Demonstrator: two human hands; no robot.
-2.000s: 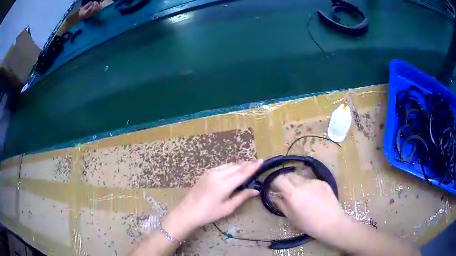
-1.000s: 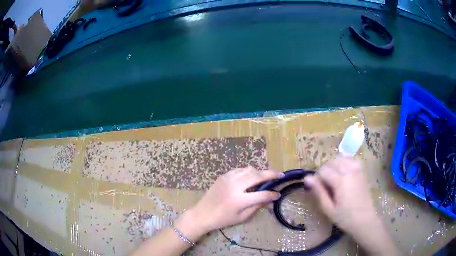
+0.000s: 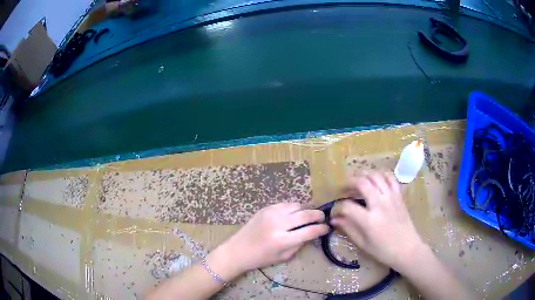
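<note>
The black headband lies on the taped cardboard, its arc partly covered by my hands. The thinner black inner band curves inside it. My left hand is closed on the headband's upper left part. My right hand has its fingertips on the upper part, close to my left fingertips; it is slightly blurred, and what exactly it pinches is hidden. A thin wire trails left from the headband's lower end. The white glue bottle stands just beyond my right hand, orange tip up.
A blue tray of tangled black parts is at the right. Another headband with a trailing wire lies on the green belt. Black pieces and a cardboard box are at the upper left. A person's hand shows at the top.
My right hand has moved from inside the band, over its right side, then left along the upper arc to my left fingertips. My left hand keeps its hold. The camera view has shifted.
</note>
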